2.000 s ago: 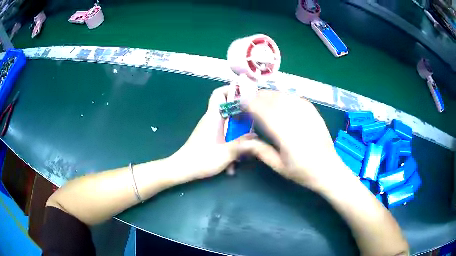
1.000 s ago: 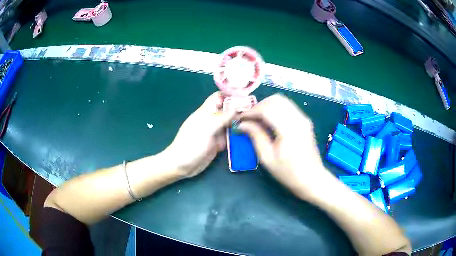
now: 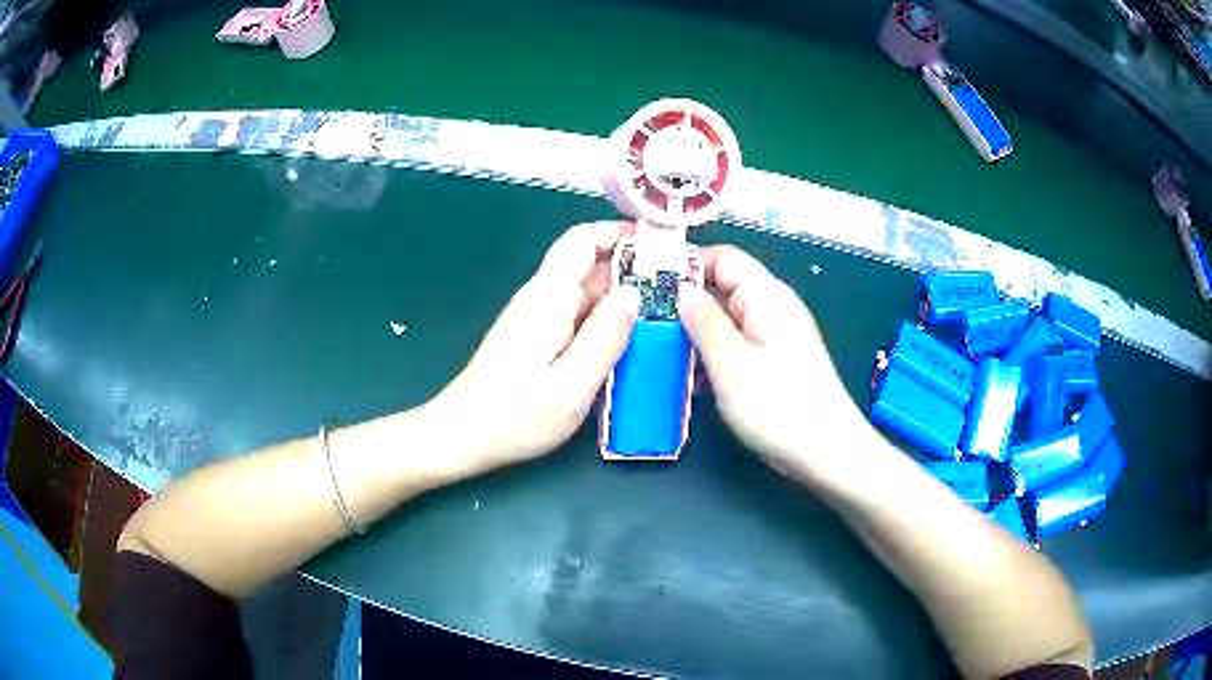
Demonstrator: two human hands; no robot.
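A pale pink handheld fan (image 3: 678, 162) lies in front of me, its round head with red spokes pointing away. A blue battery pack (image 3: 649, 388) sits in its open handle. A small green circuit board (image 3: 654, 295) shows at the neck, above the battery. My left hand (image 3: 552, 339) holds the left side of the neck, thumb at the board. My right hand (image 3: 760, 348) holds the right side, thumb at the board's right edge. Fingers under the handle are hidden.
A loose pile of blue battery packs (image 3: 926, 388) lies at right on the dark green tabletop. A white strip (image 3: 505, 144) separates it from the green belt (image 3: 505, 67), which bears several pink fans. A blue parts bin (image 3: 29, 186) and red-handled tool (image 3: 16, 303) are at the far left.
The board, upright above the battery two seconds ago, now lies at the neck. My right hand has moved from over the neck to its right side. The fans on the belt have shifted right.
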